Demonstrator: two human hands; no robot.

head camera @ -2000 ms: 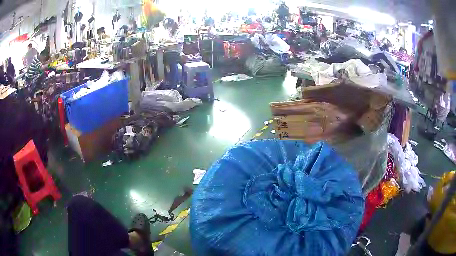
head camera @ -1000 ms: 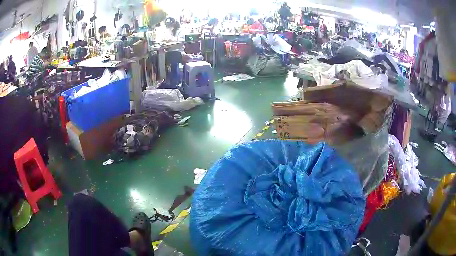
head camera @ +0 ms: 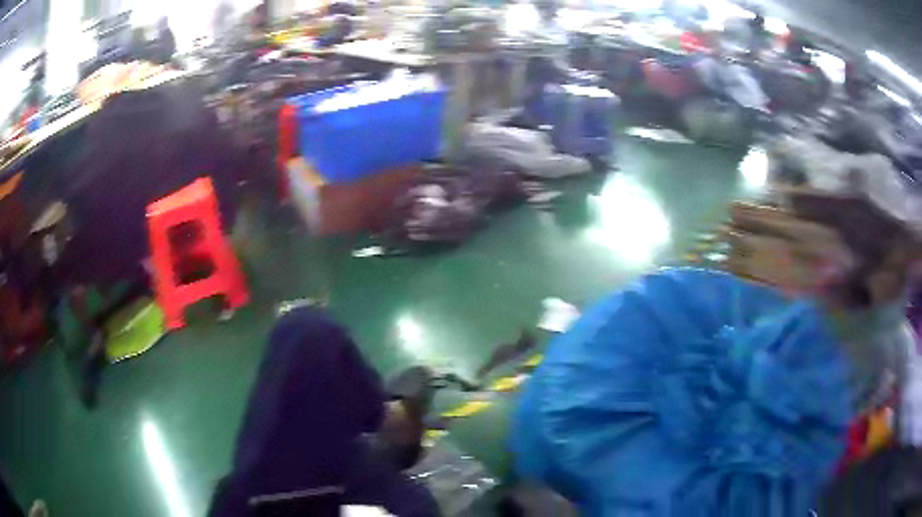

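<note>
A large shiny blue woven sack (head camera: 677, 404) stands at the bottom right in the head view, its top gathered and twisted, blurred. The wearer's dark-clothed knee (head camera: 308, 404) is raised to its left, with a light strip and a white patch at the bottom edge. Part of a foot in a dark clog (head camera: 407, 389) shows between knee and sack. Neither of my hands can be made out. A tiny pale spot at the bottom left edge is too small to identify.
A red plastic stool (head camera: 194, 252) stands left beside a lime-green item (head camera: 134, 331). Behind are a blue crate (head camera: 374, 131) on a brown carton (head camera: 354, 198), a dark bundle (head camera: 440, 210) and a blue-grey stool (head camera: 583, 121). Flattened cartons (head camera: 784, 247) lie behind the sack.
The view has swung left and down and is blurred. The sack, stools and crate now appear further right. More of the wearer's raised knee and the floor at left shows.
</note>
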